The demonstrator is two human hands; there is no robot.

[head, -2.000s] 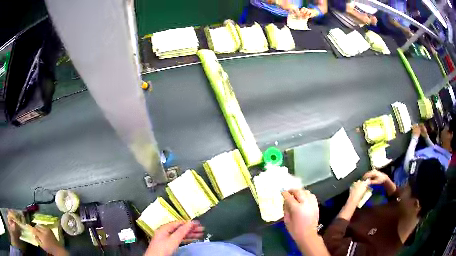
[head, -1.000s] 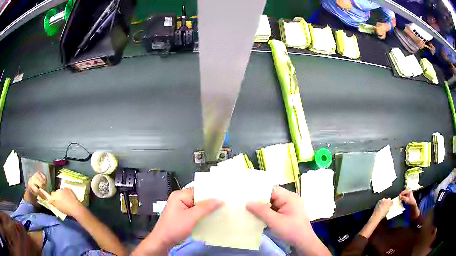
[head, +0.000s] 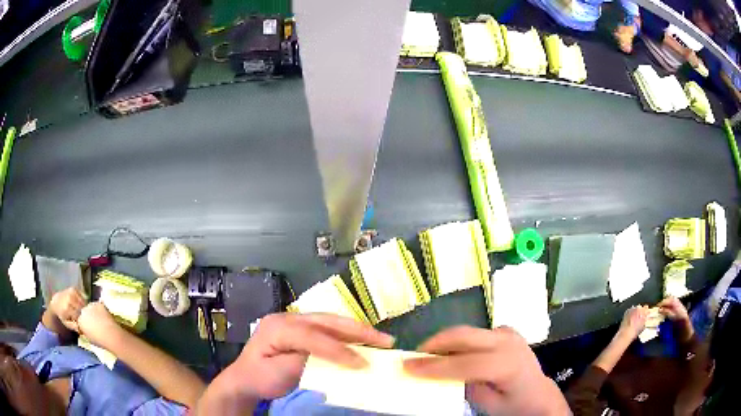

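Note:
A pale yellow-white sheet (head: 386, 380) is held low in front of me, now a narrow folded-looking strip. My left hand (head: 305, 349) holds its left part, fingers along the top edge. My right hand (head: 487, 366) holds its right part the same way. Three stacks of folded pieces, white on top with layered yellow-green edges, stand at the belt's near edge: left (head: 331, 299), middle (head: 387, 279) and right (head: 452, 257). A flat stack of loose white sheets (head: 520, 302) lies right of them. The hands hide the near part of the left stack.
A long yellow-green roll (head: 479, 154) lies across the belt, a green ring (head: 529, 244) by its end. A translucent board (head: 582, 268) lies right. Two cream rolls (head: 169, 257) and a black box (head: 250, 302) are left. A grey post (head: 349, 106) rises ahead. People work on both sides.
Two seconds ago my left hand was empty and my right hand was at the loose sheets. A sheet was then held flat and open between both hands; now it shows as a narrow strip, lower down.

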